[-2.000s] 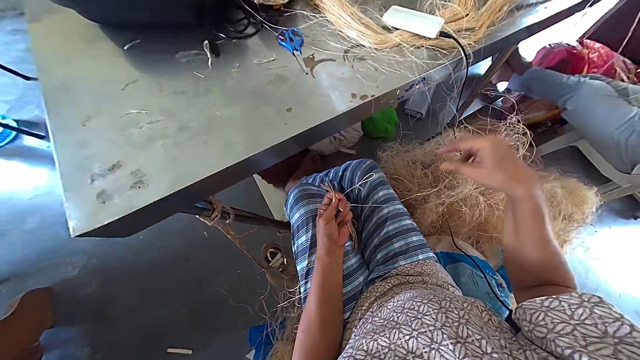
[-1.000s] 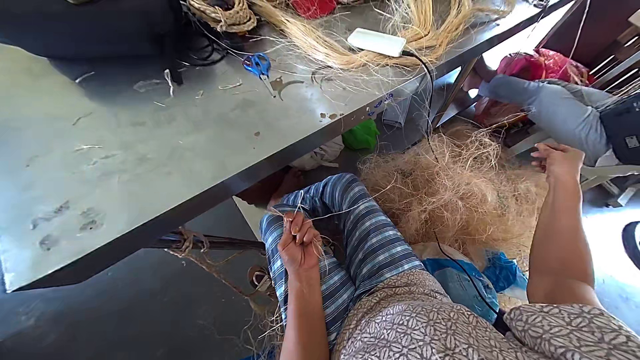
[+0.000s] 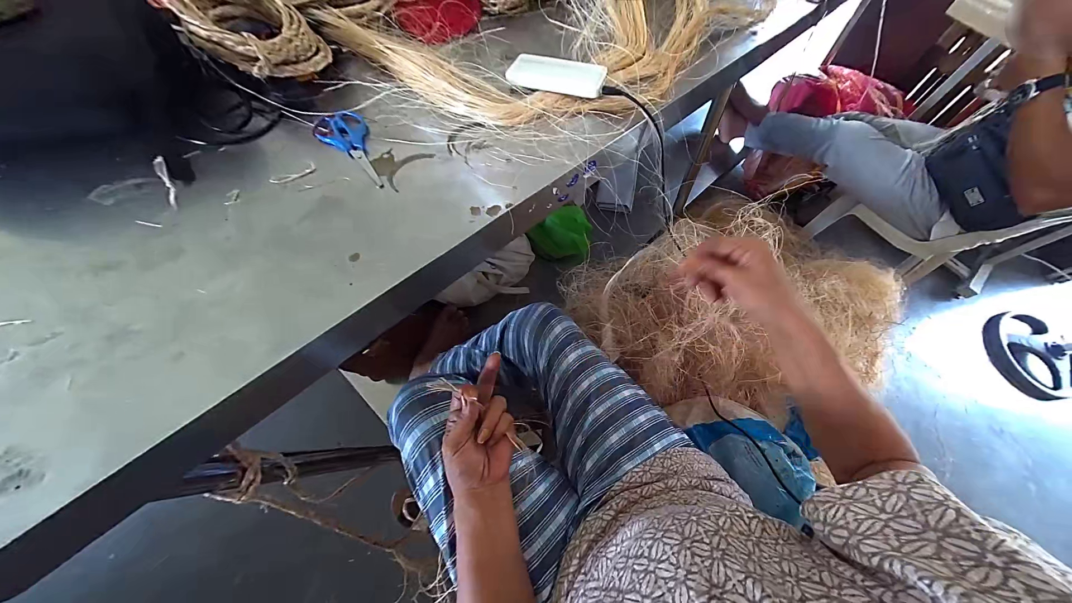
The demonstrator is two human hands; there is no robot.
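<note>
My left hand (image 3: 479,431) is over my knee in checked trousers, thumb and fingers closed on a few thin plant fibre strands (image 3: 444,387), with the index finger raised. To the right, my right hand (image 3: 733,272) is blurred, fingers bent, in front of a large tangled heap of pale brown fibre (image 3: 662,335); whether it holds a strand cannot be made out. On the grey table lie blue-handled scissors (image 3: 343,132), long hanks of straw-coloured fibre (image 3: 435,79) and a coil of braided fibre rope (image 3: 289,54).
A white power bank (image 3: 556,75) with a black cable lies near the far edge of the table (image 3: 209,310). Under the table are a green bag (image 3: 561,233) and a white bag. A person in grey trousers sits on a plastic chair (image 3: 930,247) at the right.
My right hand has come back from far out on the right to in front of the fibre heap. My left hand stays over my knee, its index finger now raised.
</note>
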